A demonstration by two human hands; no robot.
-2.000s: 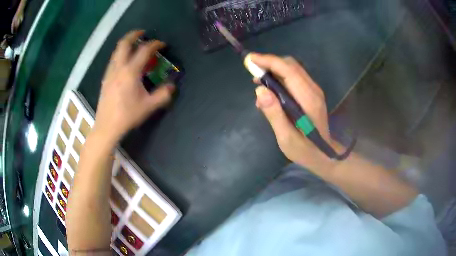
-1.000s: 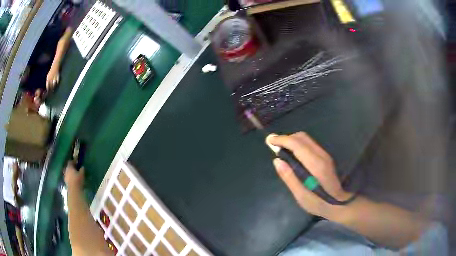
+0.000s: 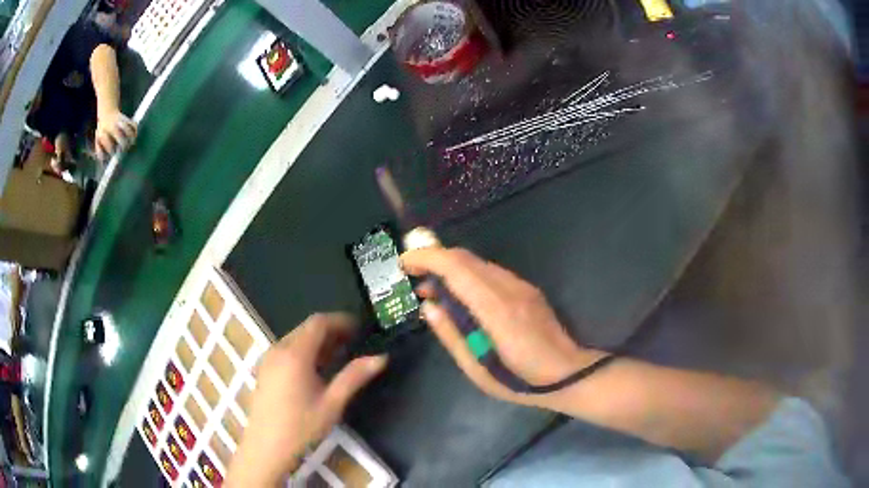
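A phone board in a black housing (image 3: 384,276) lies on the dark mat, with green board and silver shield showing. My right hand (image 3: 495,315) holds the soldering iron (image 3: 455,307), its tip pointing up and left beyond the board; its fingers are at the board's right edge. My left hand (image 3: 310,386) is just below and left of the board, blurred, with thumb and fingers apart and nothing seen between them. The white parts tray (image 3: 238,335) lies at the lower left, partly under my left hand, with red parts in some pockets.
Solder wires (image 3: 562,118) lie on the speckled pad beyond the mat. A red-rimmed round container (image 3: 438,43) stands at the top. The green conveyor (image 3: 205,181) on the left carries several units. Another person's hand (image 3: 114,133) is at its far edge.
My left hand has come back from the conveyor to the mat. A phone board now lies on the mat. My right hand with the iron has moved left, beside the board.
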